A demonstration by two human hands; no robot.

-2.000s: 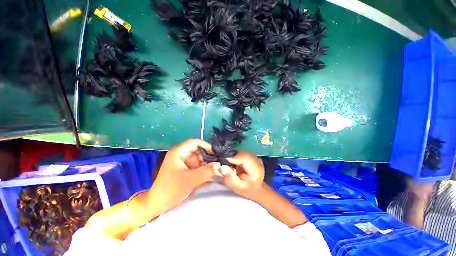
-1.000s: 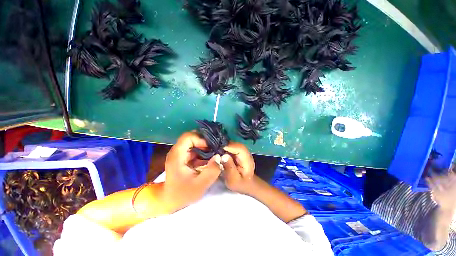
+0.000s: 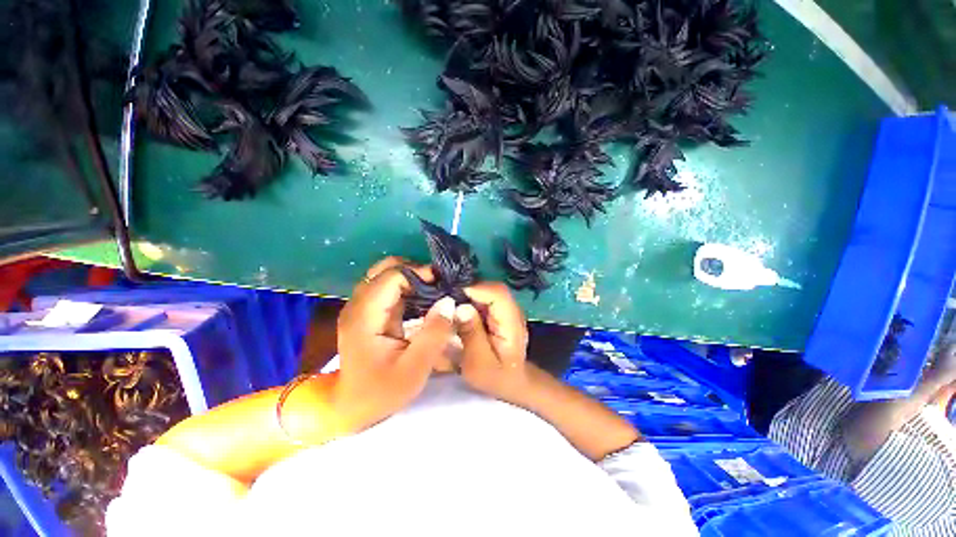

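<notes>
A black spiky hair piece is held between both hands at the bench's near edge, its pointed tips upward. My left hand grips its left side and my right hand its right side, thumbs close together at its base. The fingers hide its lower part. A large pile of black parts lies on the green bench, with a smaller heap at left. One small black part lies just beyond my right hand. The white glue bottle lies on its side at right.
A blue plastic tray at the right bench end holds a few black pieces. Blue crates are stacked below right. A crate of brown parts stands lower left. A person's arm and striped sleeve show at lower right.
The black piece has turned in my hands, and both hands keep hold of it. The bench view has shifted; the yellow tube at upper left has left the picture. The other person's hand has moved.
</notes>
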